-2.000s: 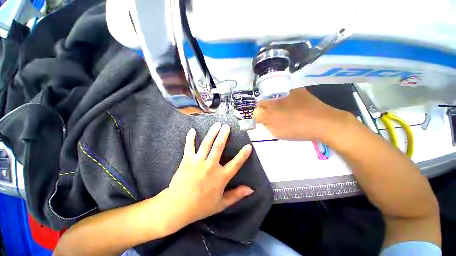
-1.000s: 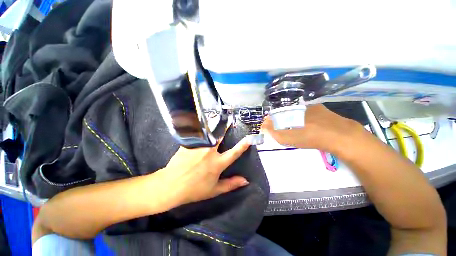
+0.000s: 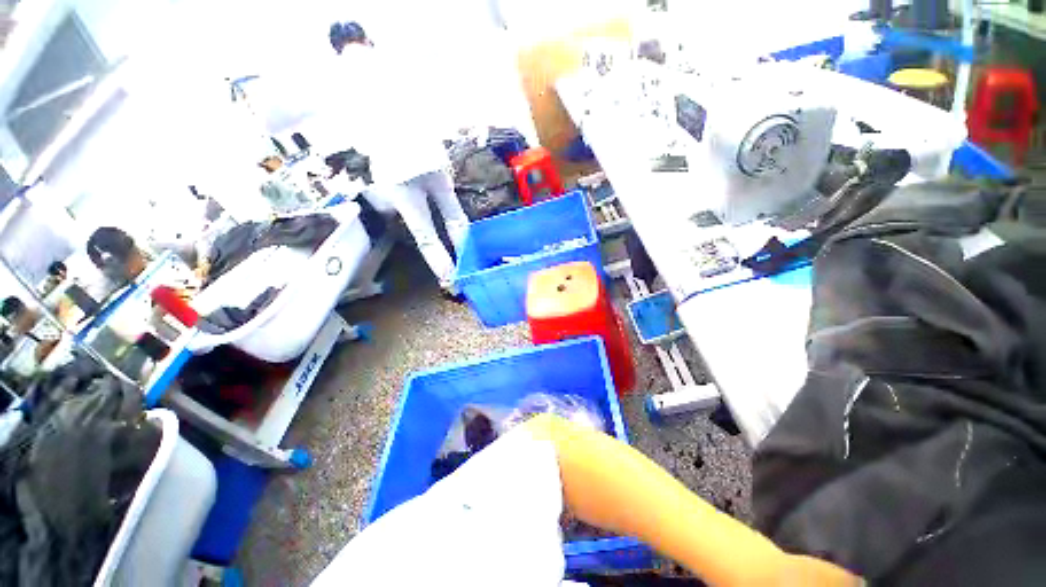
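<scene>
A large heap of dark grey-black garments (image 3: pixel 918 401) with pale stitching lines fills the right side, on and over the end of the white table (image 3: pixel 746 350). A bare forearm in a light sleeve, my left, crosses the bottom centre toward the heap's lower edge. My left hand is cut off by the bottom edge, so its fingers and any hold are hidden. My right hand is out of the picture.
Blue crates (image 3: pixel 401 441) stand on the floor, one holding dark cloth and clear plastic, beside a red stool (image 3: pixel 568 298). A grey-white machine (image 3: pixel 771 149) is at the upper right. A person (image 3: pixel 396 115) stands behind; others sit at left.
The view has swung left, away from the needle area to the floor and neighbouring tables. Both hands, at the machine before, have left the picture; only my left forearm shows.
</scene>
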